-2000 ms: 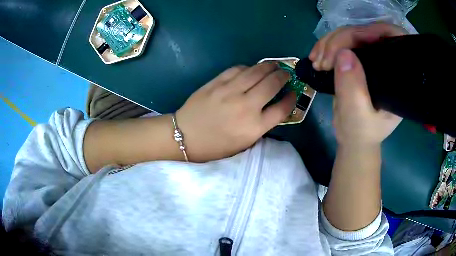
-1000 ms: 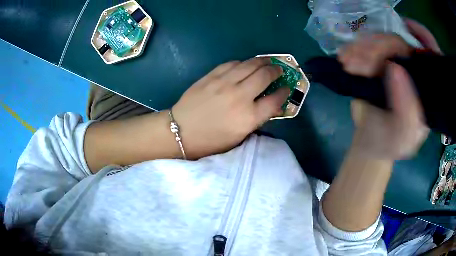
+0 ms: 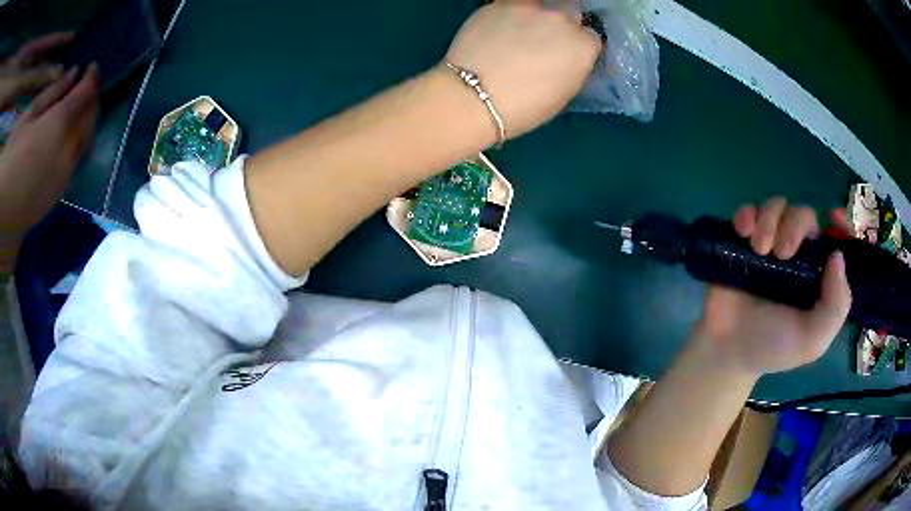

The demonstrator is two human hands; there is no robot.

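My left hand [image 3: 524, 60] is at the top edge, partly cut off. Its fingers are at the crumpled clear plastic bag [image 3: 629, 70], beside a small dark heap of screws [image 3: 594, 25]; whether it pinches anything is hidden. My right hand [image 3: 774, 299] holds the black electric screwdriver [image 3: 739, 261] above the table at the right, its thin metal bit pointing left. A cream hexagonal housing [image 3: 435, 257] with a green circuit board [image 3: 450, 207] inside lies below my left wrist, touched by neither hand. Another housing with a board [image 3: 192, 140] lies further left, partly behind my sleeve.
Another person's hands [image 3: 50, 130] hold a dark flat object [image 3: 112, 40] at the upper left. A curved white edge [image 3: 769, 80] crosses the upper right. More housings with boards [image 3: 871, 215] lie at the far right. A black cord [image 3: 829, 397] runs along the table's near edge.
My left hand has left the middle housing and moved up to the bag. The screwdriver has moved away from the board to the right. The other person's hands have come into view.
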